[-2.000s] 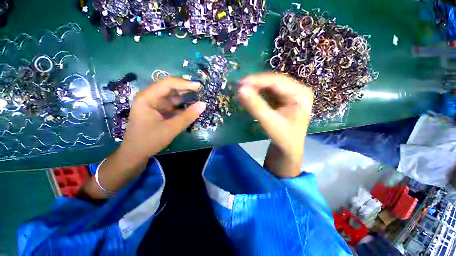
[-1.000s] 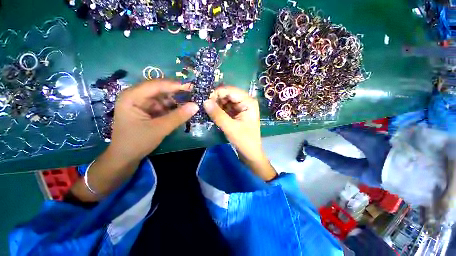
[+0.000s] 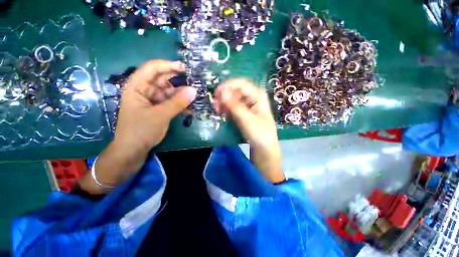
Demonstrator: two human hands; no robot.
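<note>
My left hand (image 3: 151, 103) is closed with thumb and fingertips on a dark part (image 3: 178, 79). My right hand (image 3: 246, 108) is just right of it, blurred, fingers curled; whether it holds a part cannot be told. Between and beyond them a blurred strip of small silvery-dark parts (image 3: 198, 55) runs up to the main mixed pile (image 3: 151, 14). A pale ring (image 3: 220, 50) shows right of that strip. The ring pile (image 3: 327, 70), coppery and dark, lies to the right of my right hand.
A clear blister tray (image 3: 30, 125) with a small dark heap is at the left. A small dark cluster (image 3: 122, 78) lies partly hidden behind my left hand. The green bench (image 3: 402, 80) ends before my body. Red crates (image 3: 390, 207) stand on the floor at lower right; a blue sleeve (image 3: 433, 134) shows at the right.
My right hand has moved slightly right, away from my left fingertips. The pale ring right of the strip now shows. The person at the right has mostly moved out of view.
</note>
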